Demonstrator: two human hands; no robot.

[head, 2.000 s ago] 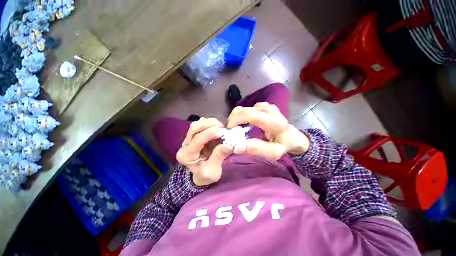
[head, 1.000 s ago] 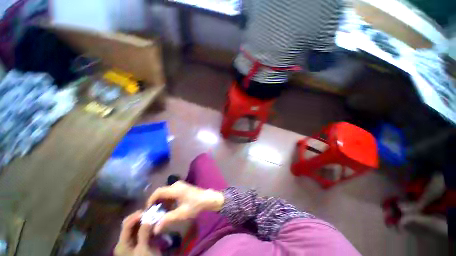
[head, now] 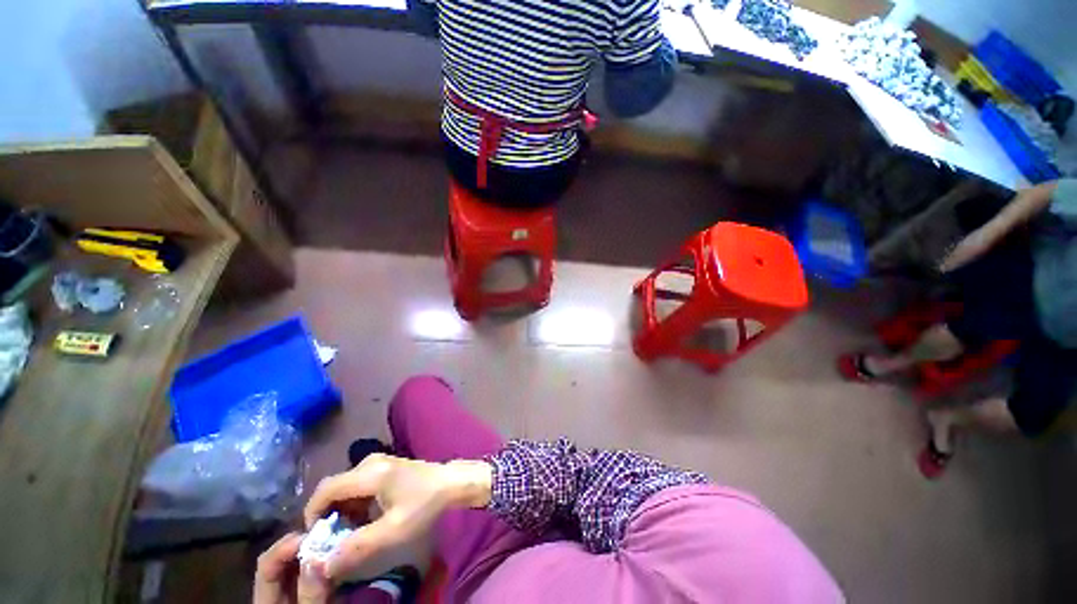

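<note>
A small white to pale blue knobbly piece (head: 322, 539) is held in the fingertips of both hands at the lower left, above the floor beside the workbench. My right hand (head: 384, 505) grips it from above and the right, with thumb and fingers curled round it. My left hand (head: 281, 575) holds it from the left and below; this hand is cut off by the bottom edge. The fingers hide part of the piece.
The brown workbench (head: 71, 431) at left bears a yellow-black cutter (head: 128, 248), a small labelled box (head: 86, 343) and clear scraps. A blue crate (head: 254, 378) and plastic bag (head: 242, 458) lie below. A red stool (head: 723, 295), a seated person (head: 520, 83) and another person (head: 1004, 342) are beyond.
The view has swung right and up, away from the glue board to the room. Both hands now show at the lower left, still holding the piece.
</note>
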